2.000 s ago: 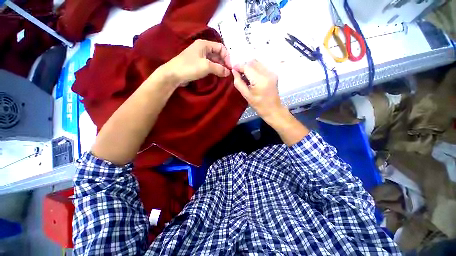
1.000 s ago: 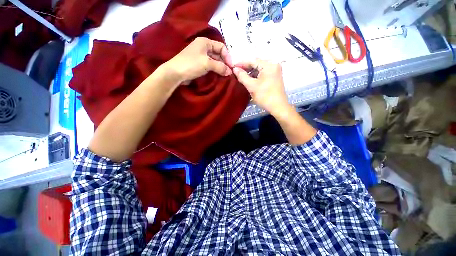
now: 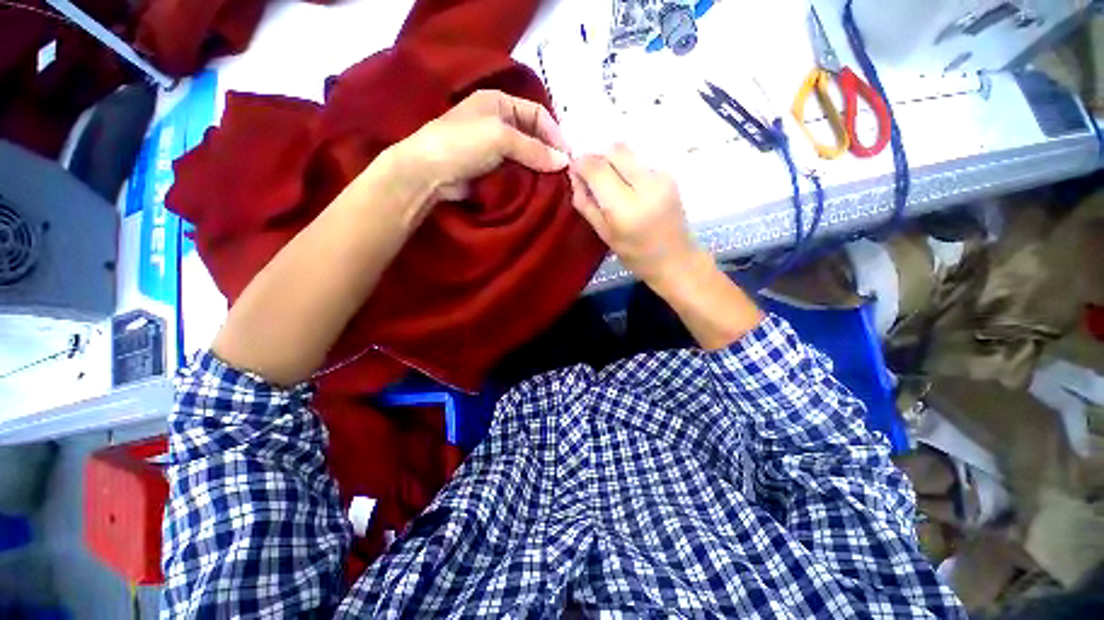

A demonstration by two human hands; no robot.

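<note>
The dark red cloth (image 3: 484,285) lies bunched on the white machine table and hangs over its front edge. My left hand (image 3: 484,145) is over the cloth, with thumb and fingertips pinched together at the cloth's right side. My right hand (image 3: 636,212) meets it there, its fingertips also pinched and touching or nearly touching the left ones. What lies between the fingertips is too small to tell; it may be a bit of the red edge or a thread. Black thread snips (image 3: 741,118) lie on the table to the right of my hands.
Scissors (image 3: 847,112) with orange-yellow and red handles lie right of the snips, beside a dark blue cord (image 3: 898,145). Metal machine parts (image 3: 654,24) are at the top. A grey vented housing (image 3: 55,242) is at left, a red stool (image 3: 125,515) below it. Khaki-brown garments (image 3: 999,351) are piled at right.
The fingers of my right hand have curled in more, and my left wrist has turned slightly. Both hands stay at the same spot over the cloth. The view has shifted a little.
</note>
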